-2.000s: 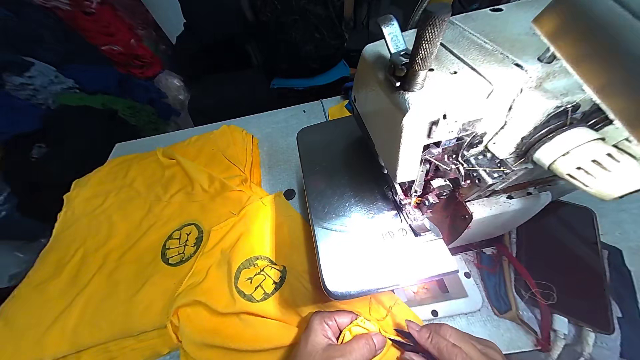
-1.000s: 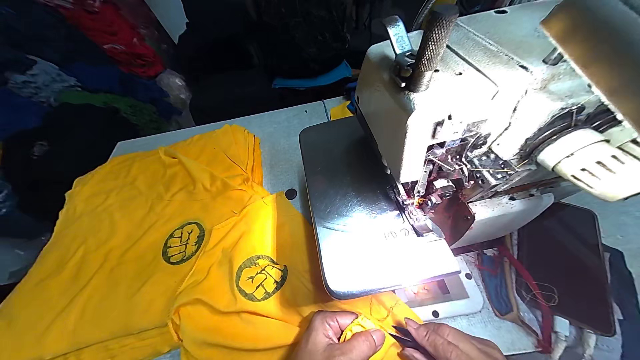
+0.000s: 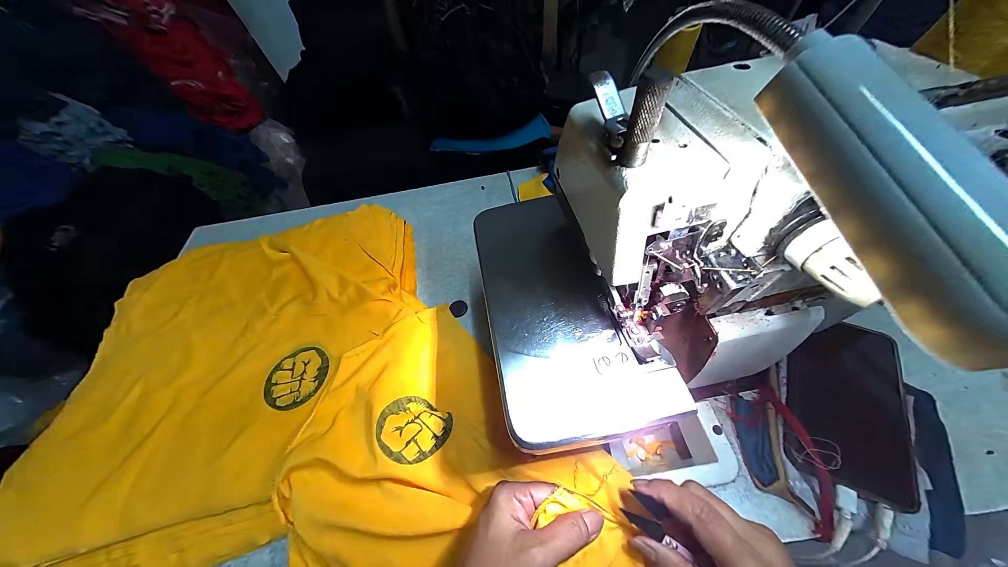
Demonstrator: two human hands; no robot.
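Observation:
Two yellow fabric garments, each with a dark round fist print, lie left of the overlock sewing machine [image 3: 693, 205]. The farther garment [image 3: 213, 354] is spread flat; the nearer garment [image 3: 370, 504] reaches below the machine's metal work plate [image 3: 543, 315]. My left hand [image 3: 524, 531] pinches a bunched edge of the nearer garment between thumb and fingers. Close on its right, my right hand [image 3: 709, 524] holds small dark thread snips [image 3: 650, 516], whose parted blades point left at the cloth. Loose thread lies on the fabric above the blades. The handle of the snips is mostly hidden by my fingers.
A lamp [image 3: 906, 181] on a flexible neck overhangs the machine at right. A dark phone or tablet [image 3: 850, 409] lies right of the machine, near a red strip [image 3: 803, 441], cables and cloth pieces. Piled garments and plastic bags [image 3: 276, 157] are beyond the table at upper left.
The view has shifted so that the lamp shows more fully. Both hands stay at the bunched yellow edge; the snips' blades are farther apart than two seconds ago.

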